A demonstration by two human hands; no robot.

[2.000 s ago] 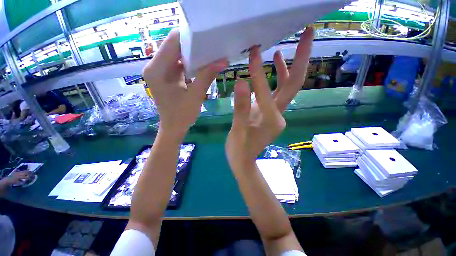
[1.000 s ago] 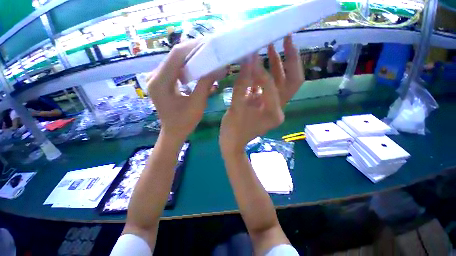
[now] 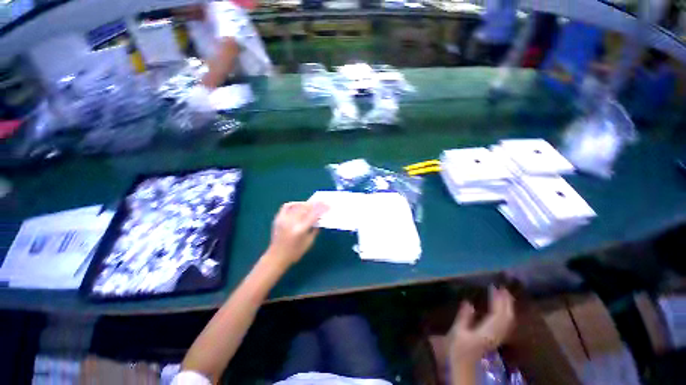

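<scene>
My left hand (image 3: pixel 295 231) is shut on the left end of a white card blank (image 3: pixel 336 210), whose other end overlaps the stack of flat card blanks (image 3: pixel 389 231). My right hand (image 3: pixel 484 328) is low at the right, below the bench edge, over an open carton (image 3: pixel 543 334) with shiny bagged cables (image 3: pixel 499 370) in it. Its fingers are apart and I see nothing in it, though it is blurred. The black tray (image 3: pixel 230 234), left of my left hand, holds many small bagged parts (image 3: pixel 167 225).
Finished inserts (image 3: pixel 532 159) are piled at the right, beside yellow-handled cutters (image 3: pixel 423 168). Clear plastic bags (image 3: pixel 376 179) lie behind the blanks. Printed sheets (image 3: pixel 50 249) lie left of the tray. A person's arm (image 3: pixel 221 63) reaches over bagged items across the bench. A filled clear bag (image 3: pixel 596 146) stands far right.
The white box held up in both hands is out of sight. My left hand has come down onto a blank; my right hand has dropped below the bench edge. The view has tilted down.
</scene>
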